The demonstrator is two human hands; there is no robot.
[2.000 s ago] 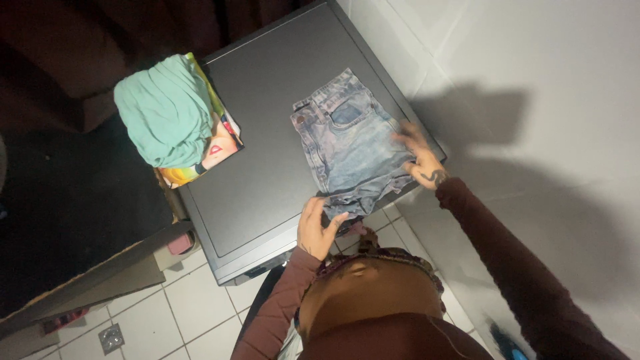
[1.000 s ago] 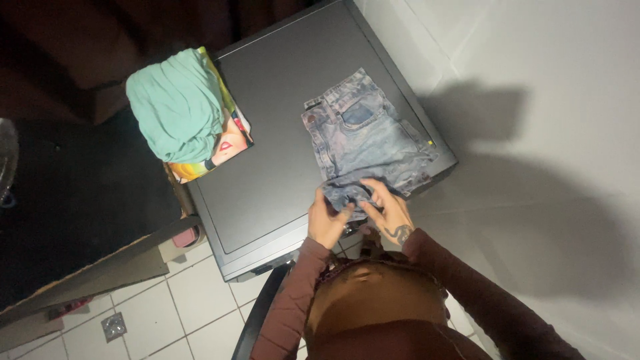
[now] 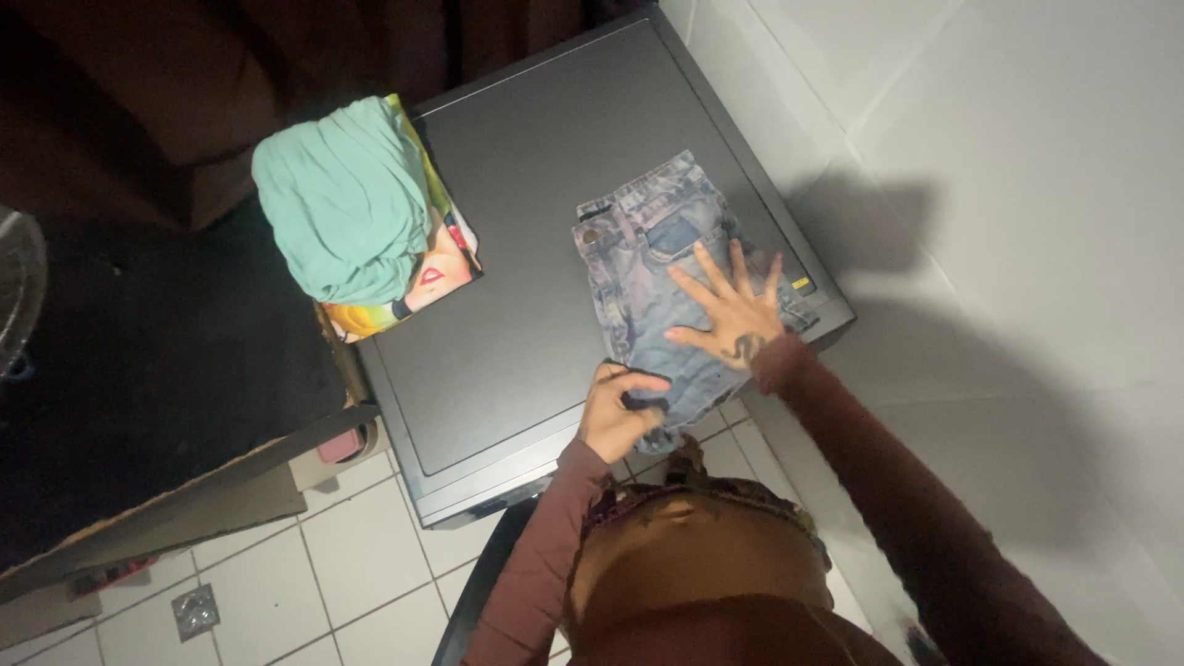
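A pair of folded blue denim shorts (image 3: 647, 305) lies on the dark grey top of an appliance (image 3: 518, 277), with its waistband toward the far side and its lower end at the near edge. My right hand (image 3: 737, 314) rests on the denim with its fingers spread, below the pocket. At the lower left corner of the shorts is my left hand (image 3: 624, 407), thumb and forefinger curved around the edge of the cloth. Whether those fingers pinch the fabric is not plain.
A folded mint-green cloth (image 3: 347, 199) sits on a colourful printed item (image 3: 444, 268) at the top's left edge. A black surface with a worn edge (image 3: 185, 370) adjoins on the left. A pale tiled wall (image 3: 999, 185) stands close on the right. White floor tiles (image 3: 361, 546) show below.
My right hand has moved from the lower end of the shorts up onto their middle, its fingers now spread. The lower end, bunched in both hands a second ago, now lies flatter.
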